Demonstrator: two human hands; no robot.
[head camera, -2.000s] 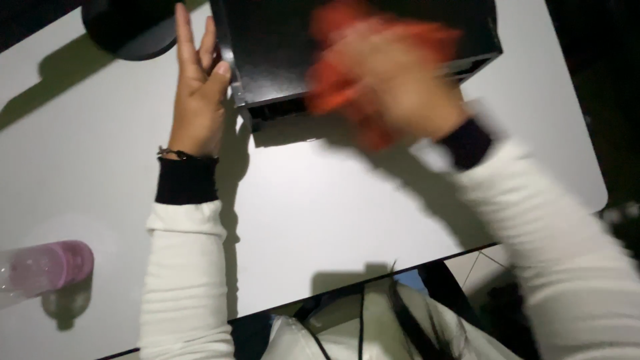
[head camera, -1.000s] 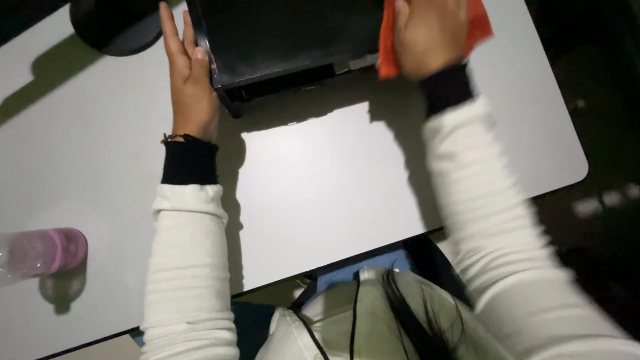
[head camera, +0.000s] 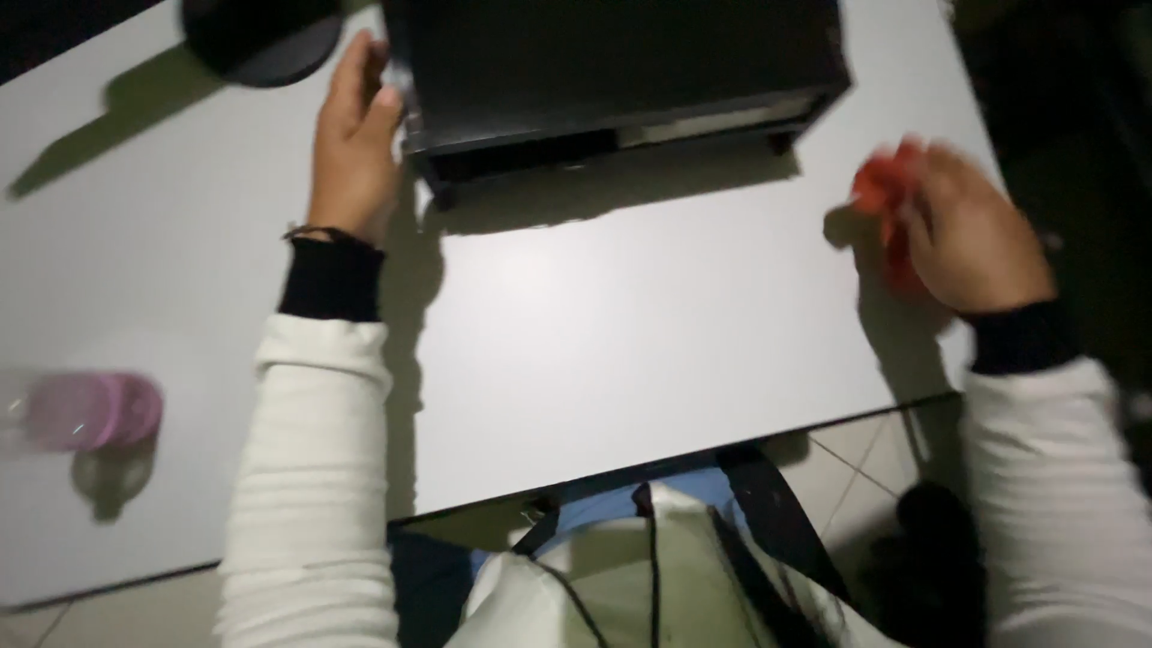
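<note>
A black box-like case (head camera: 621, 63) stands on the white table at the top centre, its upper part cut off by the frame. The side facing me shows a dark gap with a pale strip inside. My left hand (head camera: 355, 144) rests against the left side of the case, fingers pointing away from me and holding nothing. To the right of the case, my right hand (head camera: 976, 225) holds a crumpled red-orange cloth (head camera: 891, 193) above the table, apart from the case. Both hand and cloth are somewhat blurred.
A clear and pink bottle (head camera: 94, 409) lies on the white table (head camera: 630, 342) at the left. Behind my left hand is a round black base (head camera: 261, 40). The table's front edge runs just before my lap, and its right edge lies beyond my right hand.
My right hand has moved right with the cloth, off the black case where both earlier frames show it. My left hand has stayed at the left side of the case.
</note>
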